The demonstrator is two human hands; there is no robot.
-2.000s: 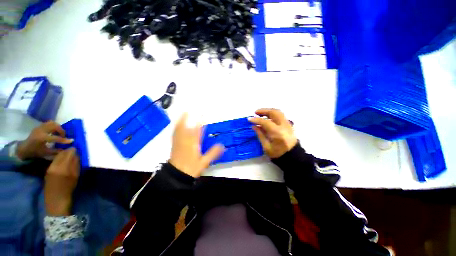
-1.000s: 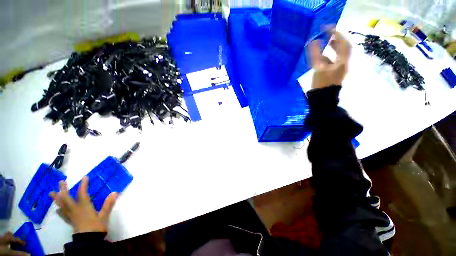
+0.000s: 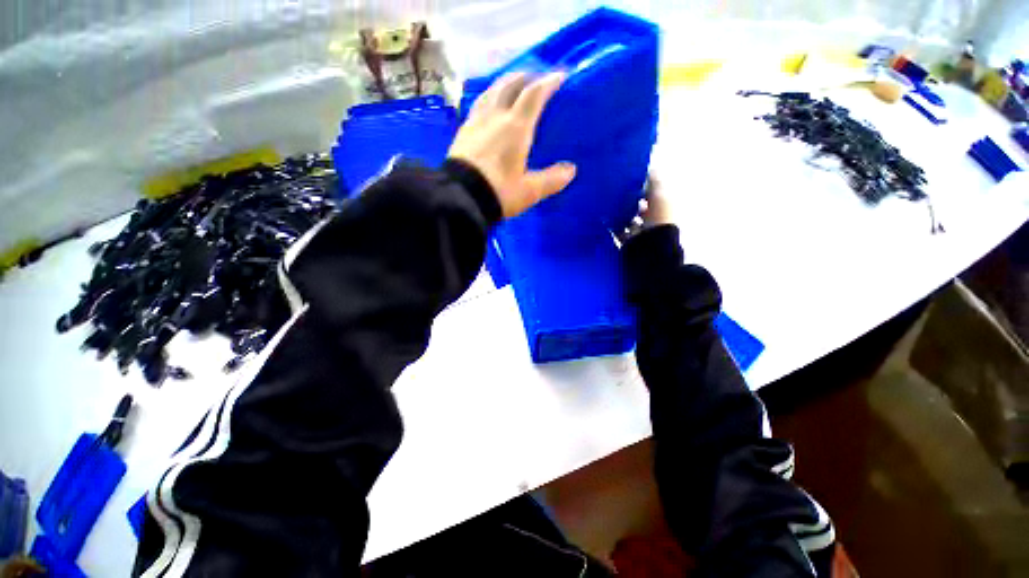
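A thick nested stack of blue trays [image 3: 598, 136] stands tilted above a lower blue tray stack [image 3: 570, 294] on the white table. My left hand [image 3: 510, 141] lies on the left side of the upper stack, thumb and fingers spread against it. My right hand [image 3: 654, 206] is at the right side of the same stack, mostly hidden behind my sleeve and the stack. Together they hold the stack between them.
A black cable pile [image 3: 192, 260] lies at the left. A loaded tray [image 3: 81, 491] is at the lower left, near a neighbour's hand at the edge. Flat blue cards [image 3: 395, 136] are behind my left arm. A second cable bundle [image 3: 841, 147] lies far right.
My left hand has left the loaded tray at the lower left and moved across to the blue stack. My right hand has moved lower along the stack's right side. The view has shifted slightly.
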